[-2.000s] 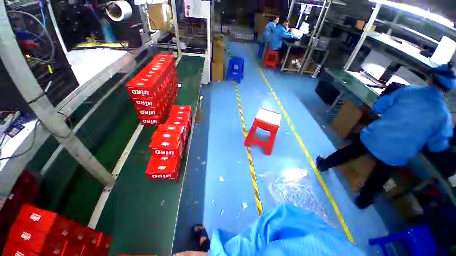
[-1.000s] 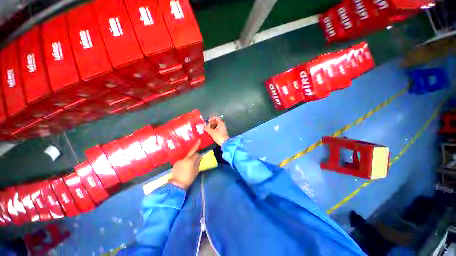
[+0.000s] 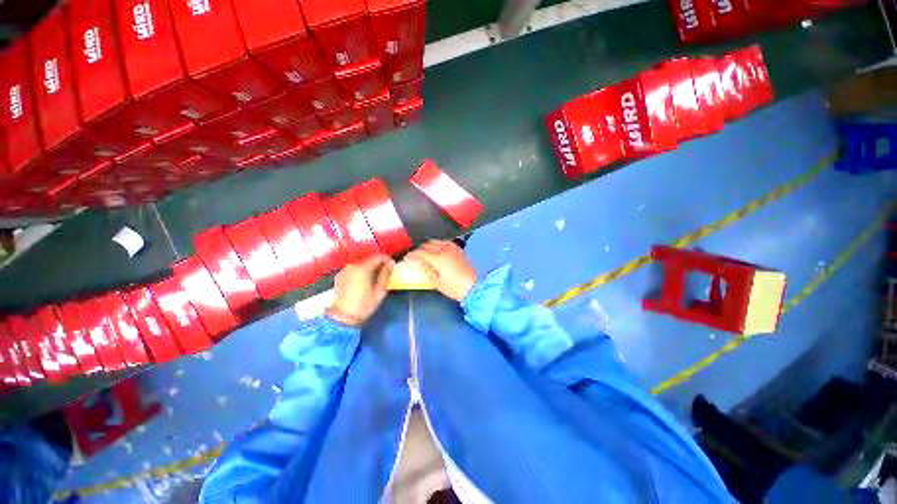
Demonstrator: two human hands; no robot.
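My left hand (image 3: 362, 286) and my right hand (image 3: 445, 268) are close together in front of the blue smock. Both grip a yellow sheet (image 3: 411, 276), bent between the fingers. A pale end of a sheet shows left of my left hand. No separate sticker can be made out at the fingertips. A row of overlapping glossy red boxes (image 3: 258, 258) lies on the green belt (image 3: 507, 133) just beyond my hands. One loose red box (image 3: 447, 194) lies at an angle, apart from the row's right end.
Tall stacked red boxes (image 3: 211, 74) stand at the upper left. Another red box row (image 3: 661, 110) lies at the upper right. A white scrap (image 3: 128, 240) is on the belt. A red stool (image 3: 716, 291) with a pale top and a blue stool (image 3: 869, 148) stand on the floor.
The view has turned down from the aisle to the belt. Since the last earlier frame, my right hand has left the row's end box and joined my left at the sheet. A box now lies apart.
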